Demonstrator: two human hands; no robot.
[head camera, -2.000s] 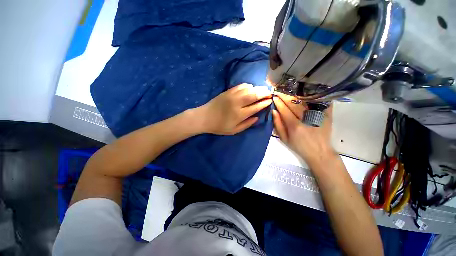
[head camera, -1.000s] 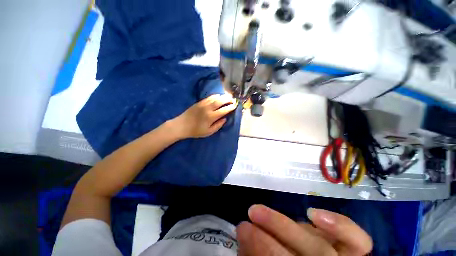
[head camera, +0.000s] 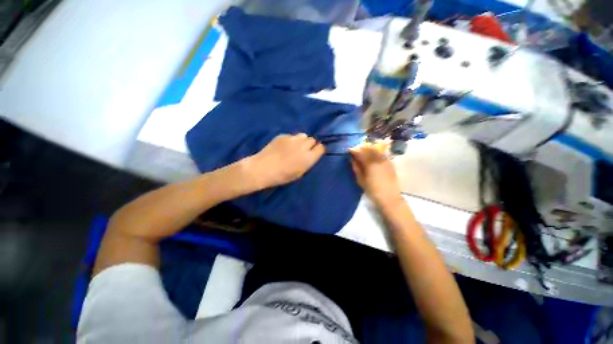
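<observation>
A dark blue cloth panel (head camera: 269, 121) lies on the white table, its right edge at the needle area of the white sewing machine (head camera: 470, 74), and its lower part reaches over the table's front edge. My left hand (head camera: 290, 158) is on the panel left of the needle, its fingers closed on a fold of the cloth. My right hand (head camera: 374, 169) is just below the lit presser foot area, its fingertips at the cloth's right edge. The fingertips are blurred. The needle itself cannot be made out.
A second blue piece (head camera: 275, 57) lies behind the panel. Red-handled scissors (head camera: 484, 232) and yellow-orange handles (head camera: 511, 243) hang at the right beside black cords (head camera: 514, 188). A blue crate (head camera: 97, 248) is below at the left.
My right hand, at the cloth two seconds ago and near my lap one second ago, is back at the cloth's edge. My left hand has moved slightly away from the needle. The camera view has shifted.
</observation>
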